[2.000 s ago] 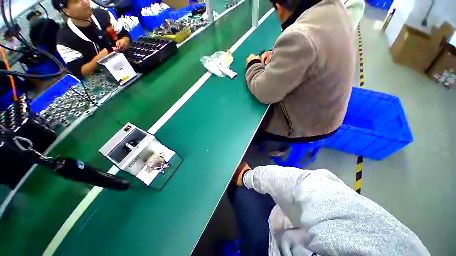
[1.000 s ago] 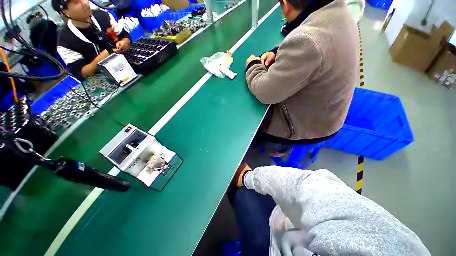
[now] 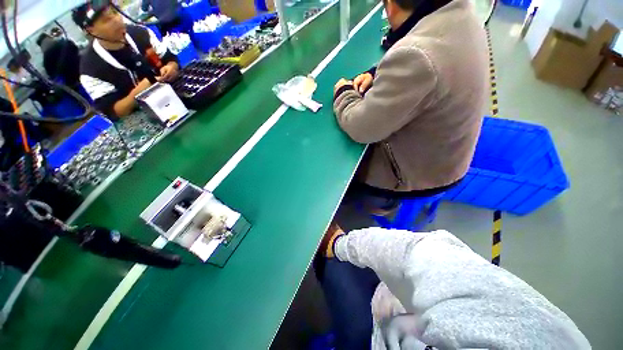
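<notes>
My right hand [image 3: 330, 240] is small at the end of a grey sleeve, low beside the edge of the green line top [image 3: 273, 198]. Its fingers are mostly hidden, so its grip cannot be told. My left hand is not seen. A blurred pinkish patch below my sleeve is unclear. A small white-grey screw feeder [image 3: 179, 236] stands on the line top, with a small metallic pile in its front compartment. A black electric screwdriver [image 3: 130, 247] hangs on the feeder's left, with no hand on it.
A crinkled clear bag [image 3: 295, 91] lies farther up the line. A person in a brown jacket [image 3: 417, 102] sits beside the line, before a blue crate [image 3: 522, 167]. Another person [image 3: 123, 58] works across it near a black parts tray [image 3: 205, 78]. Cables hang at upper left.
The view has shifted slightly, so the feeder appears a little lower and farther right. The person across the line has the head raised more into view. My right arm stays nearly still.
</notes>
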